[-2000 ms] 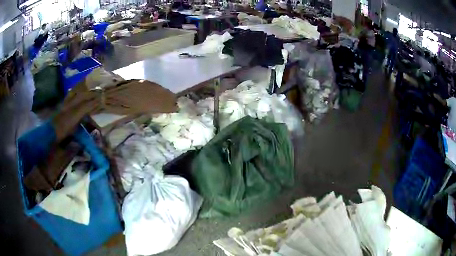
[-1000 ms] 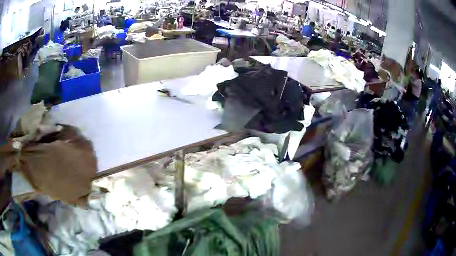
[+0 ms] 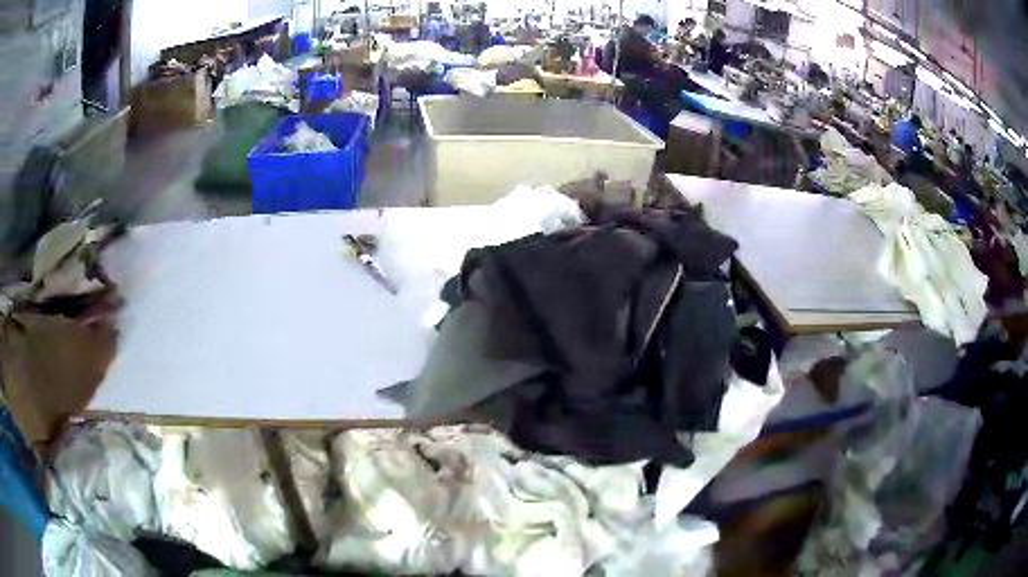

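Note:
Neither of my hands shows in the head view. Nearest in front of me is a white-topped table. A heap of dark brown-black and grey garment pieces lies over its right part and hangs over the front edge. White cloth lies behind the heap. A small dark and reddish tool, possibly snips or scissors, lies left of the heap. Brown cloth hangs at the table's left end, with beige cloth above it.
White cloth pieces fill the space under the table. Behind it stand a large off-white bin and a blue bin. A second table with cream cloth stands right. A person is at the back.
The view has moved closer to the table and turned. The dark heap now appears larger and nearer the middle. The green bundle and white sack have mostly left the picture.

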